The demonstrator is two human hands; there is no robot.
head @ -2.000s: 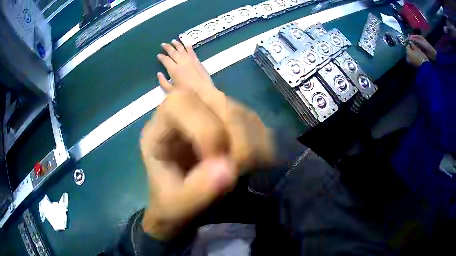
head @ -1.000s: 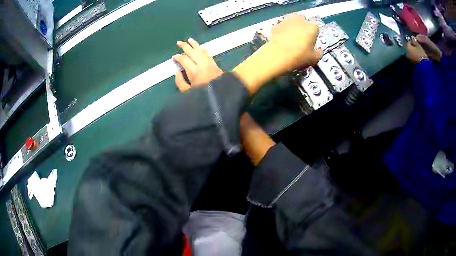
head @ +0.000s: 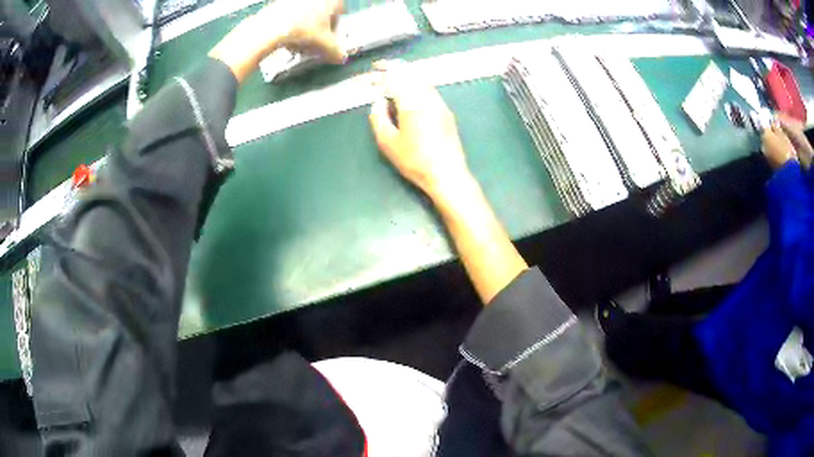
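Observation:
My left hand [head: 303,27] reaches to the top left and is closed around a silver metal plate [head: 379,27] lying along the green strip behind the pale rail; the hand covers part of the plate. My right hand [head: 418,125] rests by the near edge of the pale rail, fingers loosely curled and apart, with nothing seen in it. Three side-by-side stacks of plates [head: 571,134] stand to the right of my right hand, with no plate across their top. More plates [head: 491,13] lie end to end behind the rail.
A red button [head: 82,175] sits at the left on a machine base. Narrow upright plates [head: 22,321] stand at the far left edge. At the right are a single plate [head: 705,96], a red tray [head: 785,91] and a person in blue [head: 759,294]. The bench edge [head: 357,289] runs below my hands.
My left hand has moved from the stacks to the upper left. The plates lying across the stacks are gone from there, and a plate now lies under my left hand. The view has shifted.

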